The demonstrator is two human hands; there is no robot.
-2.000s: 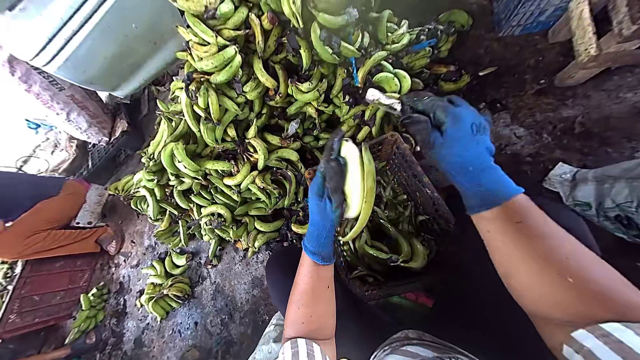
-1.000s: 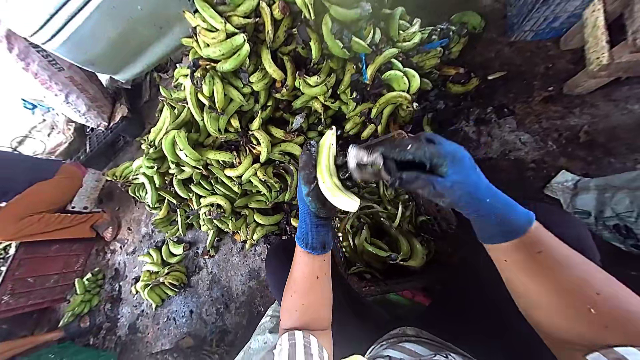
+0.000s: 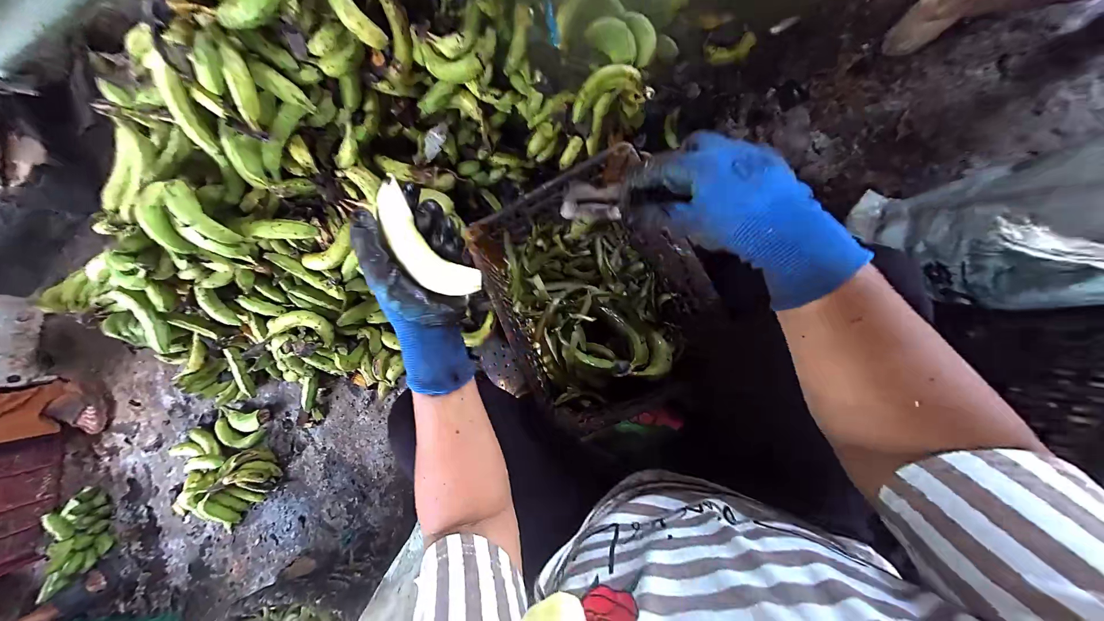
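My left hand (image 3: 414,285), in a blue glove with a dark coated palm, holds a pale peeled plantain (image 3: 418,246) beside the pile. My right hand (image 3: 724,203), gloved alike and blurred by motion, is closed around a small tool (image 3: 591,200) whose whitish end sticks out to the left; its kind cannot be told. That hand is over the far right edge of a brown plastic crate (image 3: 517,345). Inside the crate lie green plantain peels (image 3: 595,302).
A large heap of green plantains (image 3: 285,224) covers the ground ahead and left. Small bunches (image 3: 228,470) lie at lower left near a red crate (image 3: 30,500). A greenish plastic sack (image 3: 1009,224) lies at right. Part of another person's foot (image 3: 82,410) shows at left.
The green peel seen on the plantain two seconds ago is gone from it. My left hand still holds the plantain, while my right hand has moved away from it. The view has shifted closer.
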